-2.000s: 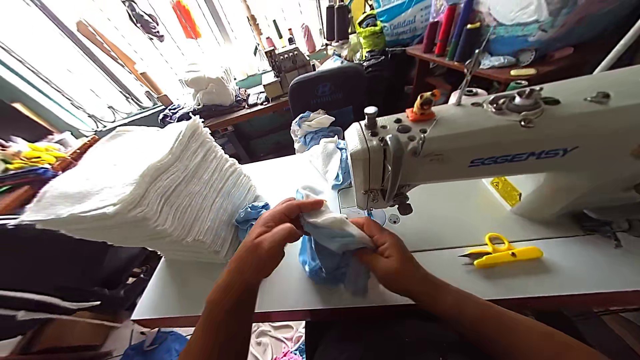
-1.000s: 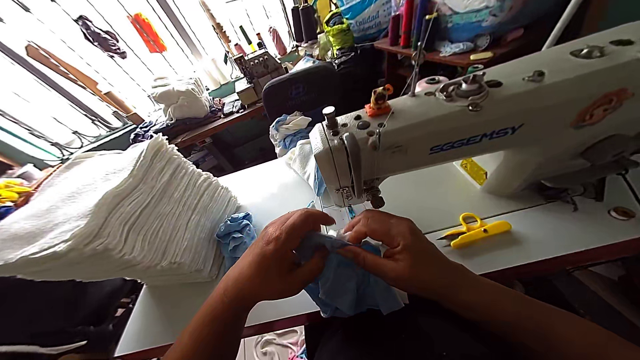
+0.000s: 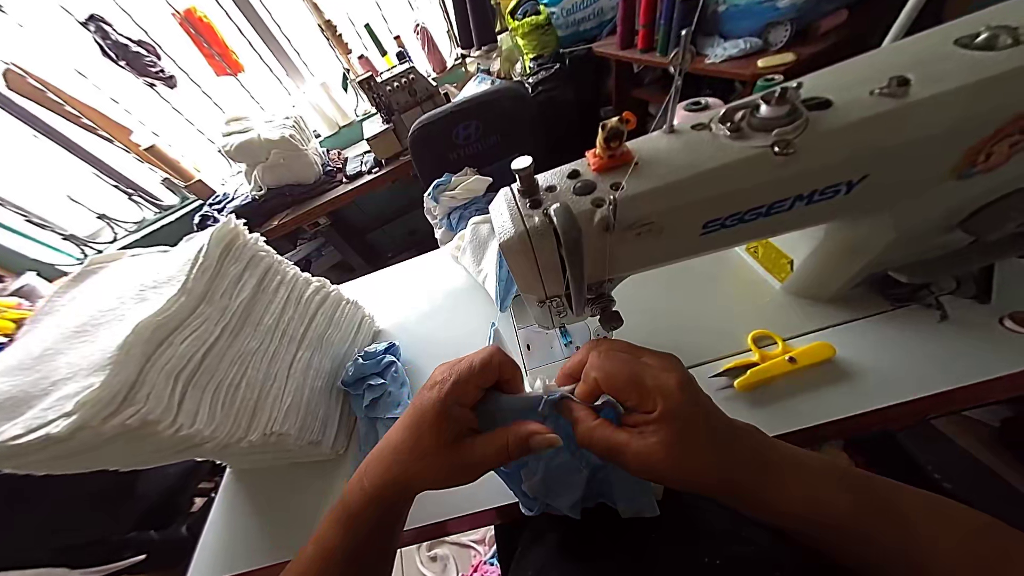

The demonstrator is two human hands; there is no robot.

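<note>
Both my left hand (image 3: 456, 432) and my right hand (image 3: 640, 408) pinch a light blue cloth (image 3: 568, 472) at its upper edge, just in front of the needle area of a white sewing machine (image 3: 688, 184). The cloth drapes down over the table's front edge. A little white fabric shows between my fingertips. Left of my left hand, a crumpled blue cloth piece (image 3: 380, 384) lies against a tall stack of white cloths (image 3: 208, 344). Yellow thread snips (image 3: 776, 362) lie on the table to the right of my right hand. More white and blue fabric (image 3: 472, 232) trails behind the machine head.
The white sewing table (image 3: 280, 512) runs under the machine. Behind it stand a dark chair (image 3: 472, 128) and another sewing machine (image 3: 404, 96) on a bench. Thread cones (image 3: 646, 24) stand on a wooden shelf at the back. A small dog figurine (image 3: 611, 144) sits on the machine's arm.
Two seconds ago the white side of the cloth faced up between my hands; now mostly blue shows. My hands have come closer together at its edge. The view has shifted somewhat.
</note>
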